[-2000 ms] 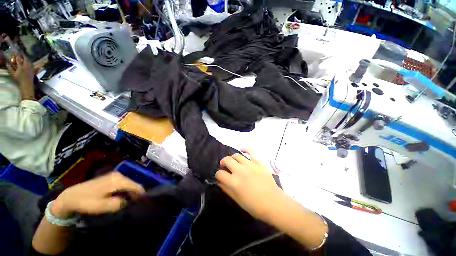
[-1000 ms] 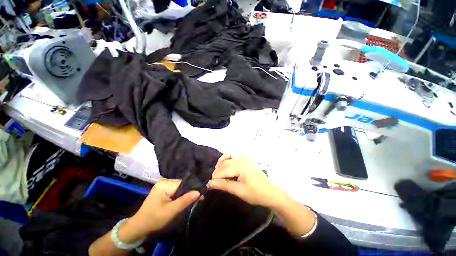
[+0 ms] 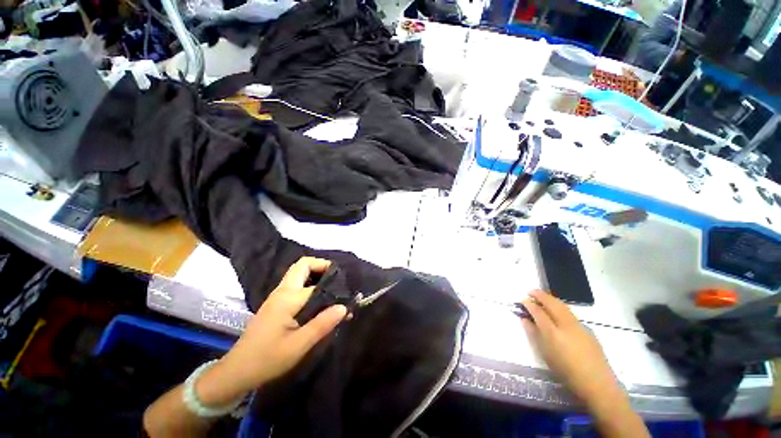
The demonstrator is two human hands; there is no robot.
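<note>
Dark cloth (image 3: 385,342) hangs over the front edge of the white table, with a pale line along its right edge. My left hand (image 3: 295,321) pinches a bunched part of it between thumb and fingers. A pale, pointed sliver sticks out of the cloth to the right of my left fingertips; I cannot tell what it is. My right hand (image 3: 557,338) is off the cloth, on the machine bed just below the black phone (image 3: 563,263). Its fingers are closed around the thread snips (image 3: 521,310). Only a small dark tip shows; the rest is hidden under the hand.
The white sewing machine head (image 3: 599,201) with a blue stripe stands at the right. More dark cloth (image 3: 342,60) is heaped behind. A tan patch (image 3: 137,245) lies at the table's left. A blue crate (image 3: 141,334) is below the edge. A black scrap (image 3: 702,351) hangs at the right.
My right hand has let go of the cloth and moved right to the snips. My left hand still pinches the cloth. The view has shifted, so the table things appear further left.
</note>
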